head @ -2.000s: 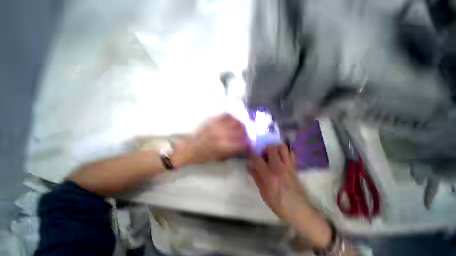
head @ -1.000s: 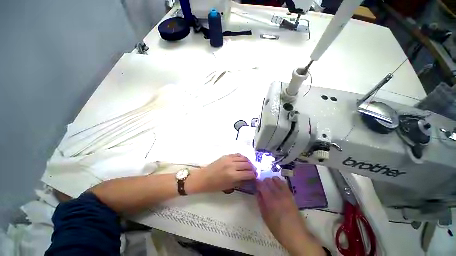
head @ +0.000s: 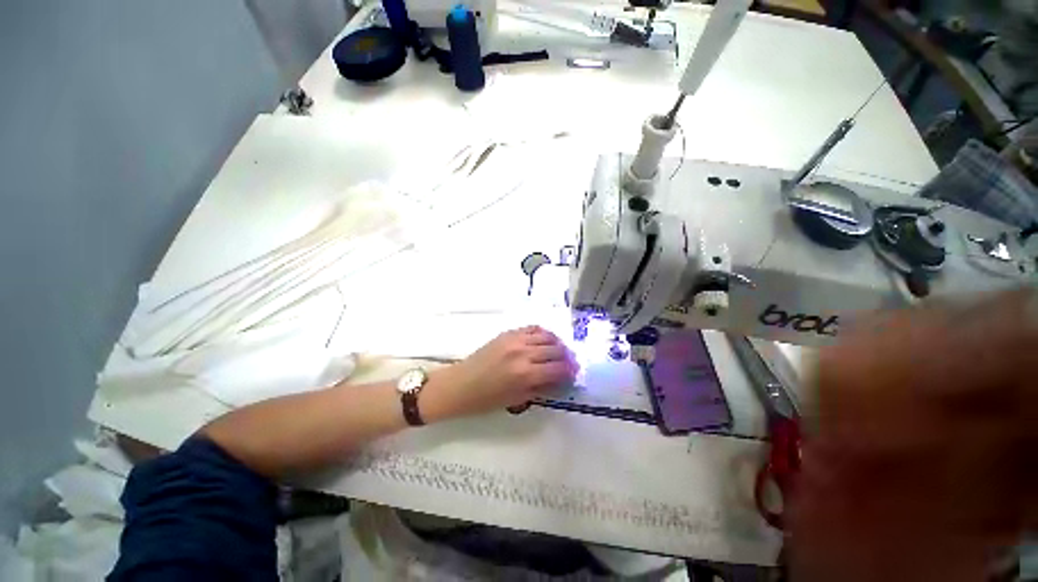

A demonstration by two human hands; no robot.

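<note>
The white sewing machine [head: 785, 256] marked "brother" has its needle area [head: 598, 341] brightly lit. My left hand [head: 533, 366] lies beside the needle with fingers curled down; the glare hides whether cloth is under or in them. My right hand [head: 922, 443] is large and blurred at the right edge, close to the camera, and its fingers cannot be made out. The red-handled scissors [head: 779, 449] lie right of the needle, partly behind my right hand. A purple phone [head: 686, 383] lies flat between the needle and the scissors.
Thin white strips [head: 268, 267] spread over the table's left side. A dark round reel [head: 370, 53] and a dark blue bottle [head: 464, 48] stand at the back left. Ruler marks [head: 512, 487] run along the front edge. White cloth [head: 85, 517] hangs below the table at lower left.
My right hand has left the needle area and risen to the right, close to the camera. My left hand stays by the needle. The view has shifted slightly.
</note>
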